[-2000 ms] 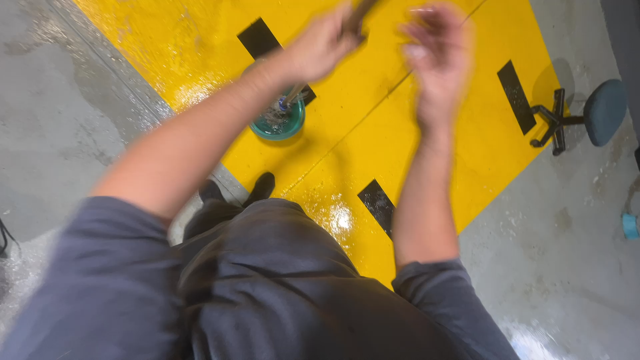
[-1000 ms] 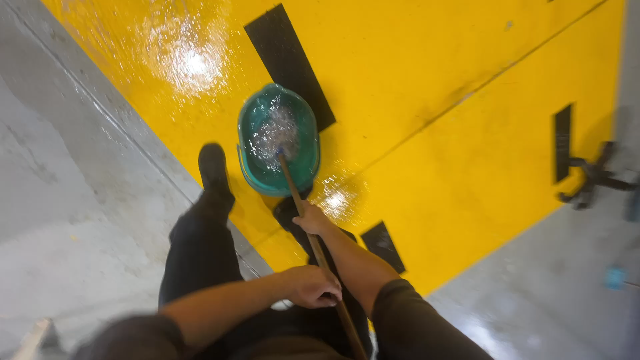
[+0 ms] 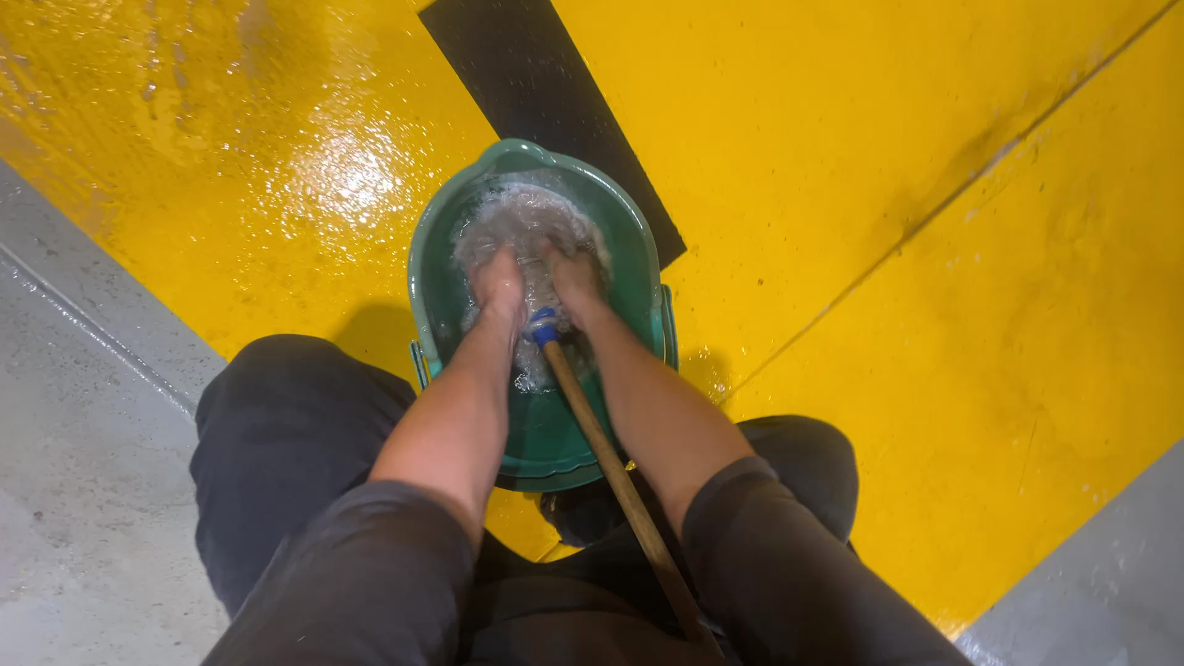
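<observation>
A green plastic bucket (image 3: 428, 231) stands on the yellow floor between my knees, with foamy, murky water inside. Both my left hand (image 3: 500, 282) and my right hand (image 3: 573, 277) reach down into it, one at each side of a mop head (image 3: 529, 222) that is wet and blurred. My fingers are partly hidden by water and strands, so their grip cannot be made out. The mop's blue plastic socket (image 3: 542, 326) lies between my wrists. From it the wooden handle (image 3: 606, 458) slants down between my forearms to my lap, held by neither hand.
A black strip (image 3: 564, 102) on the yellow floor (image 3: 879, 139) runs behind the bucket. Wet, shiny patches lie to the left. Grey floor (image 3: 83, 462) borders the yellow area on the left and at lower right. A dark seam (image 3: 911, 227) crosses the yellow floor.
Both hands have left the wooden handle and moved down into the bucket beside the mop head. I have gone from standing to crouching, and the view is much closer to the bucket.
</observation>
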